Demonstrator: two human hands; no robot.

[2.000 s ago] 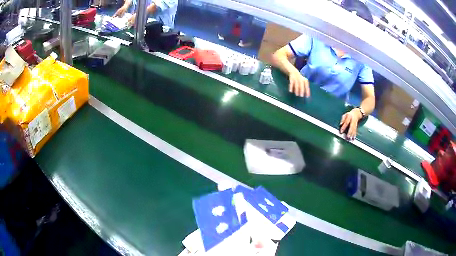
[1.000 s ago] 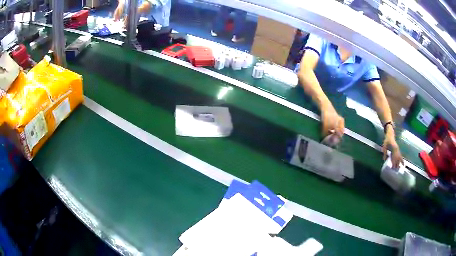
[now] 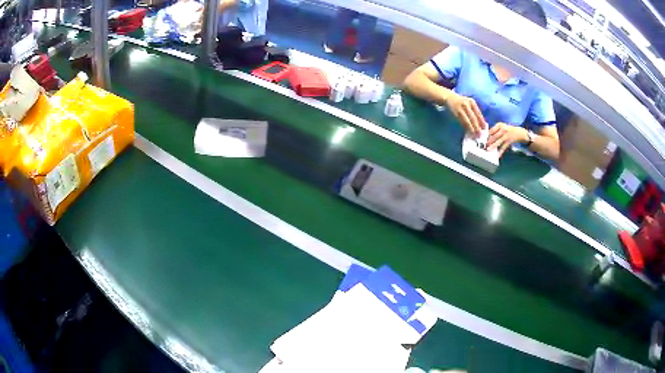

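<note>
A pile of flat cartons (image 3: 350, 331) lies at the near side of the belt, at the bottom centre. The cartons show white panels, with blue ends (image 3: 396, 291) that have small white cut-outs, pointing away from me. The pile's lower part is cut off by the picture's bottom edge. Neither of my hands can be made out. A small pale sliver shows at the bottom edge right of the pile, too cut off to identify.
A white carton (image 3: 231, 138) and a grey-white box (image 3: 397, 195) lie on the green belt. A yellow-wrapped carton (image 3: 80, 146) stands at left. Across, a person's hands hold a small white box (image 3: 481, 151), beside white fittings (image 3: 357, 89) and red trays (image 3: 309, 81). A grey slab (image 3: 620, 363) is at bottom right.
The white carton and the grey-white box have moved left along the belt. The blue panel at the pile's left no longer shows. The opposite person's hands have drawn back with a small white box.
</note>
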